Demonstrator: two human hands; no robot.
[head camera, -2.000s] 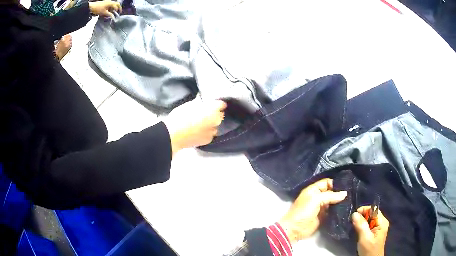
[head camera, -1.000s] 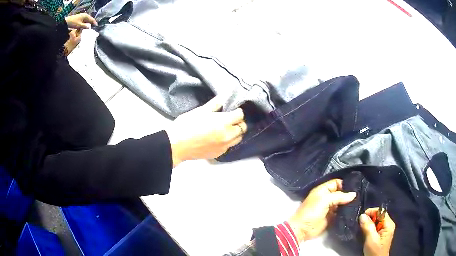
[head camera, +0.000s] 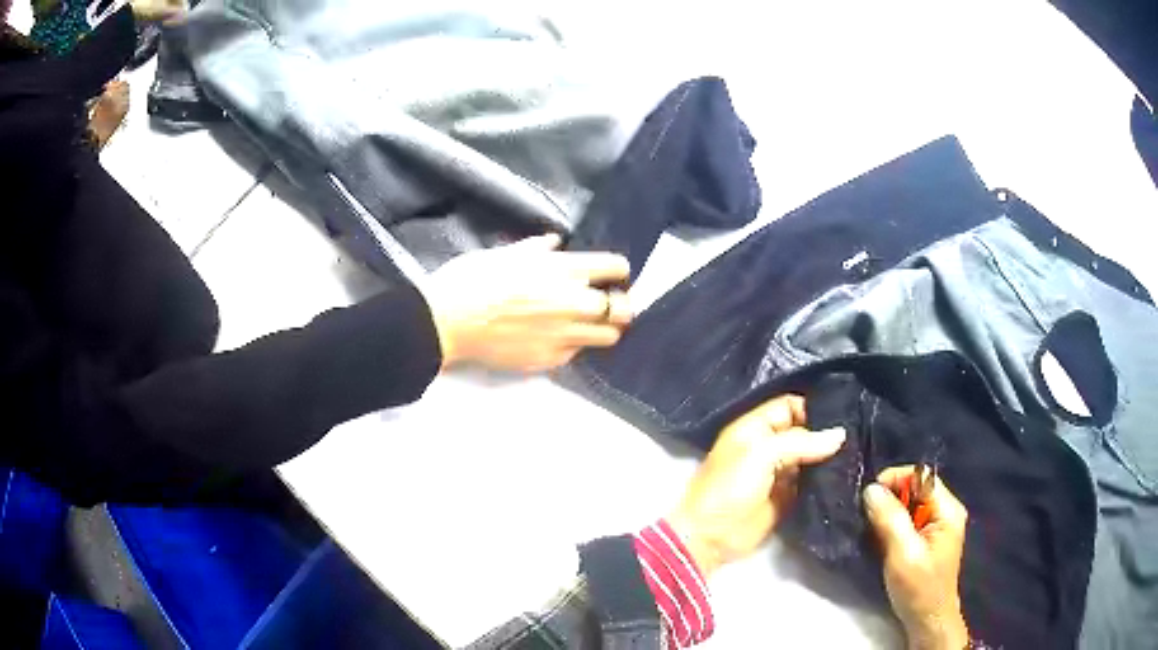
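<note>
A dark navy denim garment with grey-blue inside lies at the lower right, with a dark-rimmed oval opening showing white table. My left hand pinches a narrow doubled dark section, perhaps a cuff or sleeve end, thumb on top. My right hand is just right of it and holds a small orange tool, apparently thread snips, with thin dark points upward. The right fingertips are at the section's stitched edge; whether they also pinch cloth is unclear.
A coworker's black sleeve and hand reach in from the left, over a second garment, grey inside and dark outside, on the white table. Blue bins stand below the table's left edge.
The coworker's garment has shifted up and left, its dark part drawn off my garment, uncovering more of mine. My hands appear slightly higher and further left in view, with the same holds.
</note>
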